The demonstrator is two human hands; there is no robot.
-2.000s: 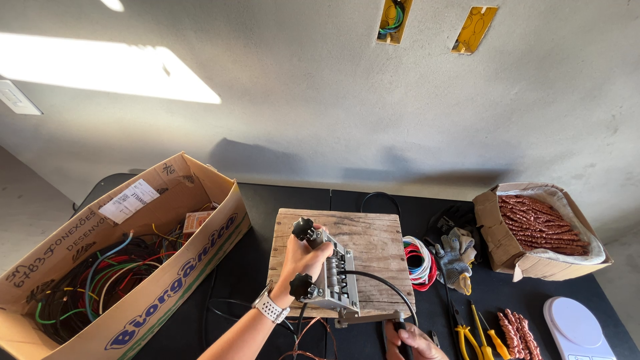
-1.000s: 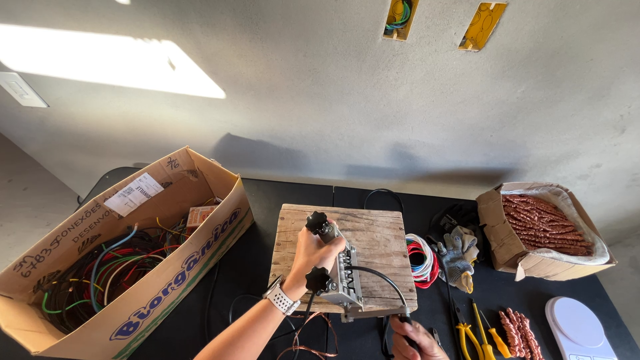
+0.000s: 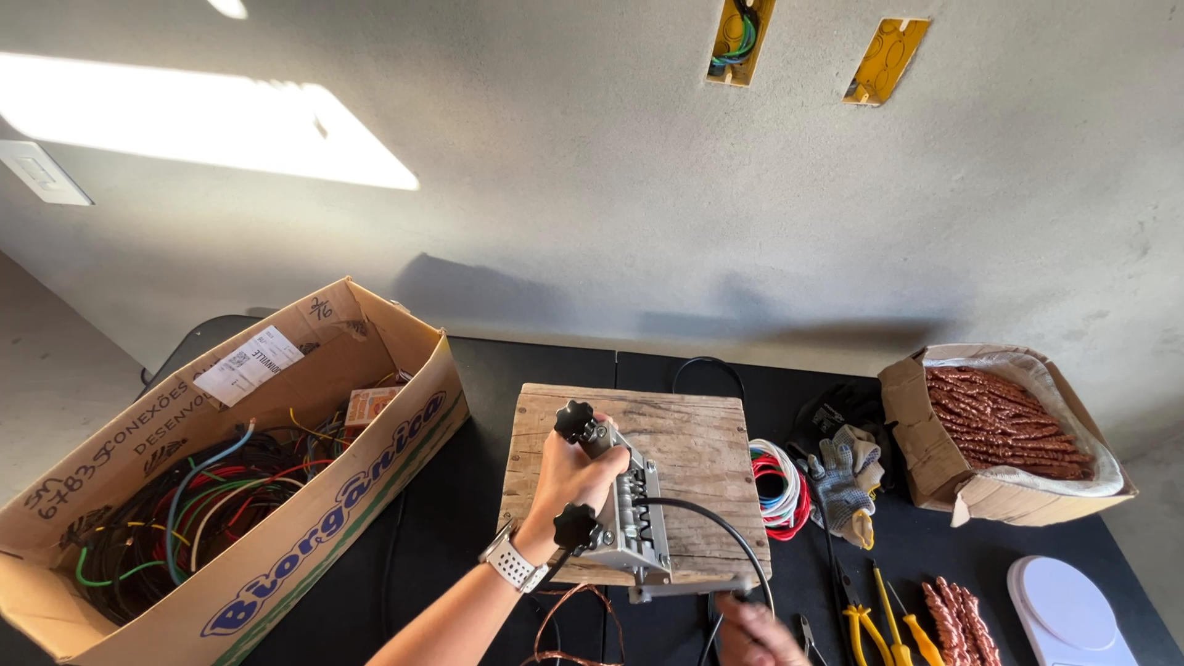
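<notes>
My left hand (image 3: 578, 476) grips the top of a metal wire stripping machine (image 3: 638, 518) with black star knobs, which stands on a wooden board (image 3: 703, 435). A black cable (image 3: 731, 536) runs into the machine's right side and curves down toward the near edge. My right hand (image 3: 758, 634), blurred, is at the outer end of the machine's crank handle (image 3: 689, 587); its fingers are curled there. Bare copper wire (image 3: 573, 615) lies in loose loops below the machine, left of the crank.
Left stands a cardboard box (image 3: 324, 555) of mixed wires. Right are coiled wires (image 3: 782, 490), work gloves (image 3: 846, 481), a box (image 3: 1004, 504) of twisted copper bundles, yellow-handled pliers (image 3: 867, 634), screwdrivers (image 3: 888, 615), more copper bundles (image 3: 962, 624) and a white scale (image 3: 1068, 606).
The crank and my right hand have changed position around the machine's near end. My left hand stays on the machine, and the black cable remains in it.
</notes>
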